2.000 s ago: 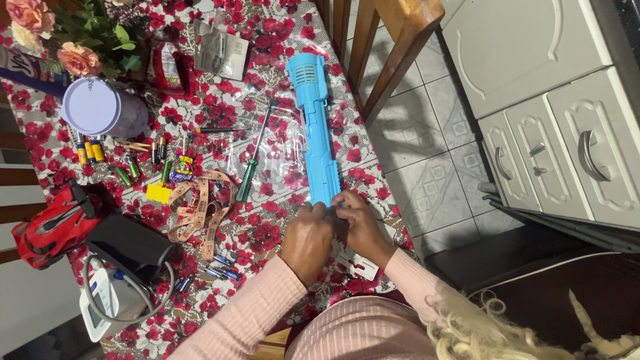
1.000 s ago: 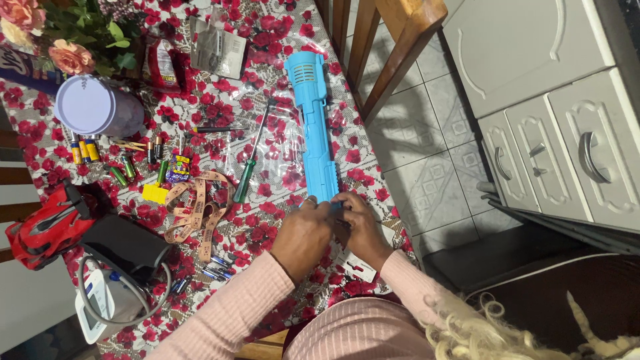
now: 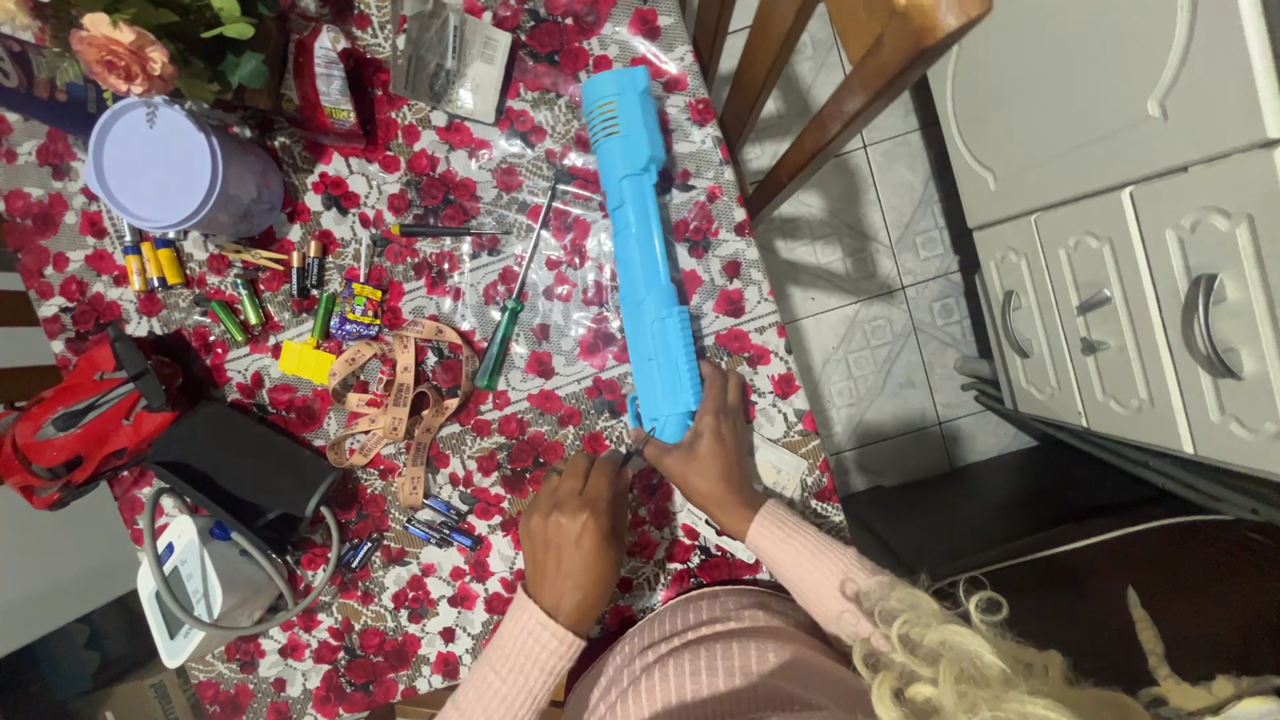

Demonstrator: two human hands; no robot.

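Note:
A long light-blue plastic toy casing lies lengthwise on the flowered tablecloth, its slotted wide end pointing away from me. My right hand holds its near end, thumb at the tip and fingers along the right side. Just left of that end, the fingers of my left hand are closed on a small dark thin item, which reaches toward the casing; its kind cannot be told. A green-handled screwdriver and a smaller screwdriver with a black and yellow handle lie left of the casing.
Left of the casing are a coiled tape measure, blue batteries, green batteries, a yellow plastic piece, a lilac-lidded tub, a blood pressure monitor and a red toy car. A wooden chair stands beyond the table's right edge.
My left hand has moved off the casing's near end, down and to the left, with the dark item between its fingers. My right hand now lies along the casing's right side.

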